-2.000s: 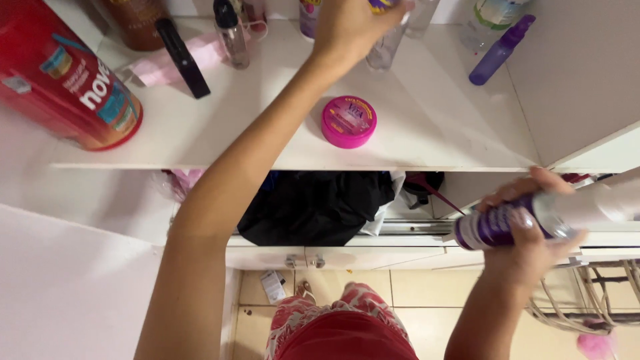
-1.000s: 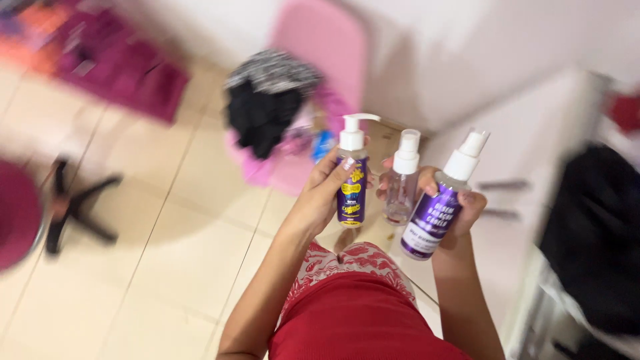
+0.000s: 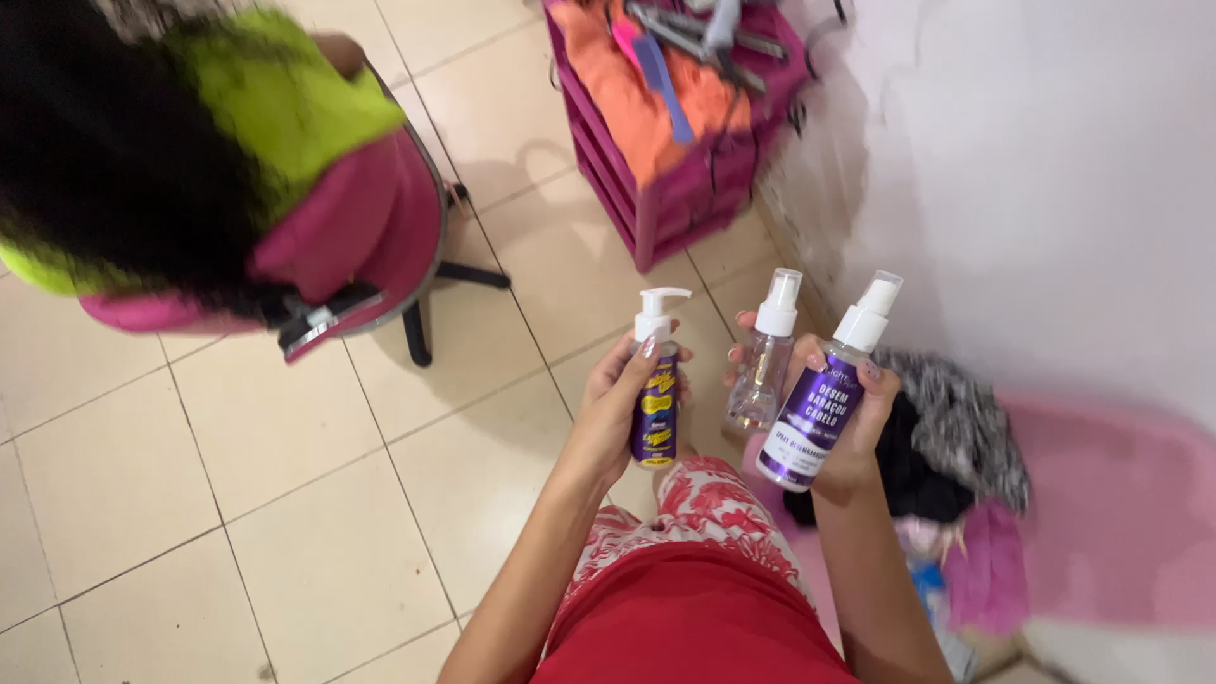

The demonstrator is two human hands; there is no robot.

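My left hand (image 3: 617, 394) is closed around a purple-labelled pump bottle (image 3: 655, 408) with a white pump head, held upright. In my right hand (image 3: 864, 418) are two bottles side by side: a purple-and-white spray bottle (image 3: 807, 427) with a clear cap, tilted, and a clear spray bottle (image 3: 760, 380) with a white nozzle. The two hands are a little apart, in front of my body.
A person with long dark hair sits on a pink swivel chair (image 3: 380, 237) at the upper left. A magenta cart (image 3: 646, 218) carries an orange cloth (image 3: 627, 123), a purple comb (image 3: 662, 87) and hair tools. Clothes (image 3: 950, 427) lie on a pink chair (image 3: 1102, 513) at the right.
The view has turned from the shelf to the room with the seated person. My left hand, reaching among bottles on the shelf earlier, now holds the pump bottle. The clear bottle has joined my right hand's spray bottle.
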